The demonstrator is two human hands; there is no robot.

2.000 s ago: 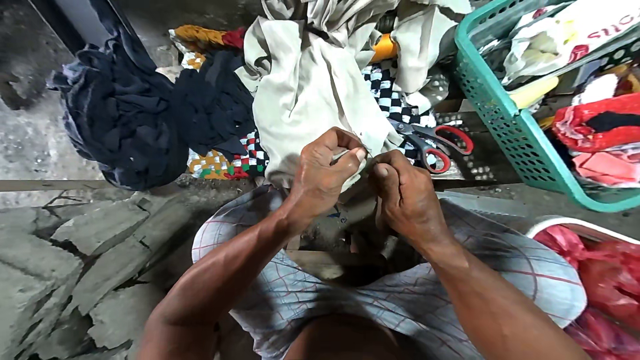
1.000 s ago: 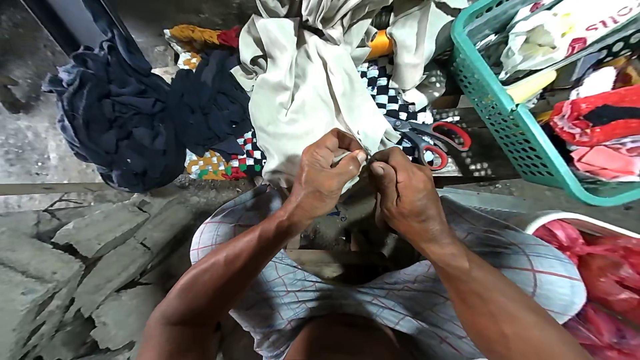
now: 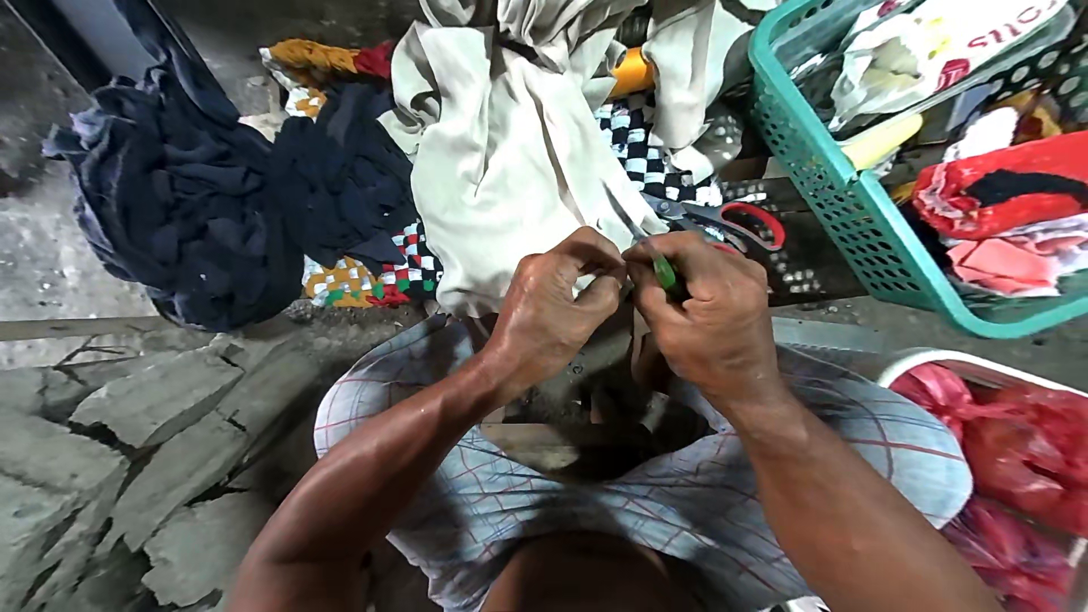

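Note:
A long piece of pale beige cloth [image 3: 510,170] lies in front of me, its near edge at my fingers. My left hand [image 3: 565,302] pinches at that edge between thumb and forefinger; what exactly it grips is too small to tell. Close against it, my right hand [image 3: 701,306] is closed on a small green-handled tool [image 3: 664,270] with a thin metal shaft pointing up and left over the cloth. Just beyond my right hand lie scissors [image 3: 722,219] with red-lined handles, partly hidden by that hand, beside black-and-white checkered woven cloth [image 3: 637,140].
Dark navy cloth [image 3: 187,195] is heaped at the left. A green plastic basket [image 3: 884,246] with bags and cloth scraps stands at the upper right. Below it, a white-rimmed container [image 3: 901,361] holds red plastic bags [image 3: 1020,442]. Broken grey slabs [image 3: 170,450] cover the lower left floor.
My right hand has turned, and the green-handled tool now shows in it. Both hands stay close together at the near edge of the beige cloth.

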